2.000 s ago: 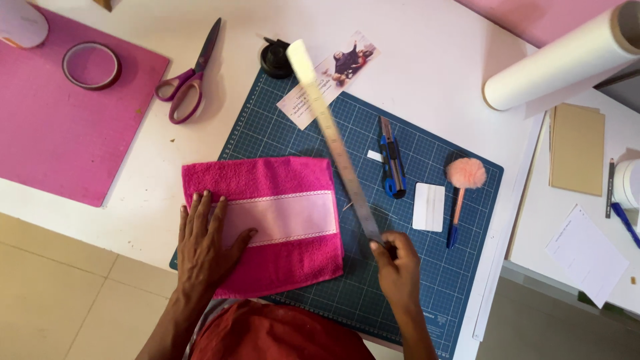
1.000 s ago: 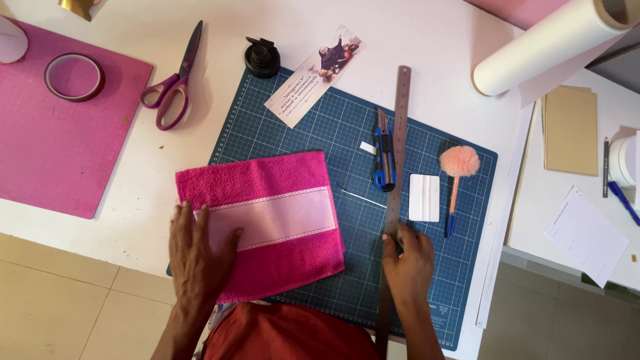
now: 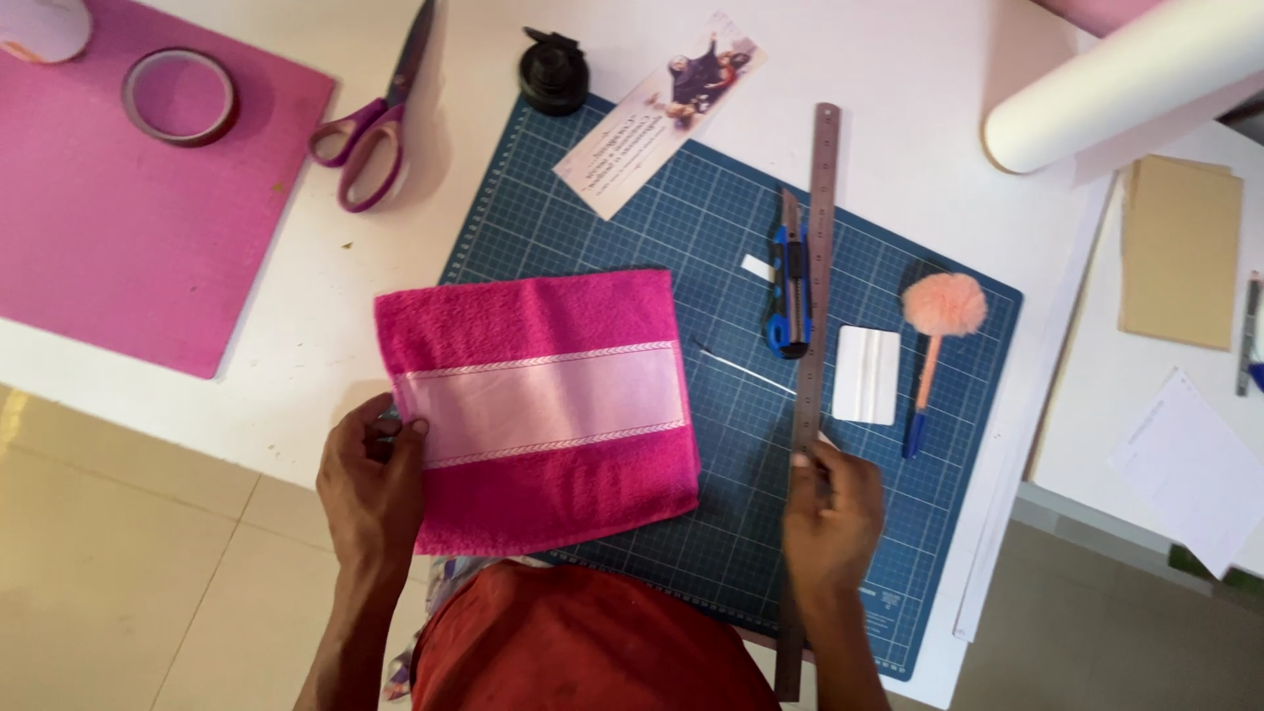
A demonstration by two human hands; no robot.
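My left hand [image 3: 375,479] pinches the left edge of a folded magenta terry towel [image 3: 563,504] with a pale pink band across it. The towel lies partly on a blue cutting mat [image 3: 731,474]. Farther right, my right hand [image 3: 832,513] has its fingers on a long steel ruler [image 3: 822,217], which lies lengthwise over the mat and past its near edge. A blue utility knife [image 3: 790,286] lies against the ruler's left side. To the ruler's right are a white plastic squeegee [image 3: 866,375] and a pen with a peach pompom [image 3: 945,304]. A thin white stick [image 3: 746,371] lies between towel and ruler.
Purple-handled scissors [image 3: 370,148], a roll of tape [image 3: 180,97] on a pink board [image 3: 128,227] and a black round object [image 3: 553,74] lie beyond. A printed card [image 3: 657,118] overlaps the mat's far edge. A white roll [image 3: 1116,89] and brown cards [image 3: 1180,252] are at right.
The ruler, tilted over the mat two seconds ago, now lies along the knife's right side. My left hand, flat on the towel before, now grips its left edge.
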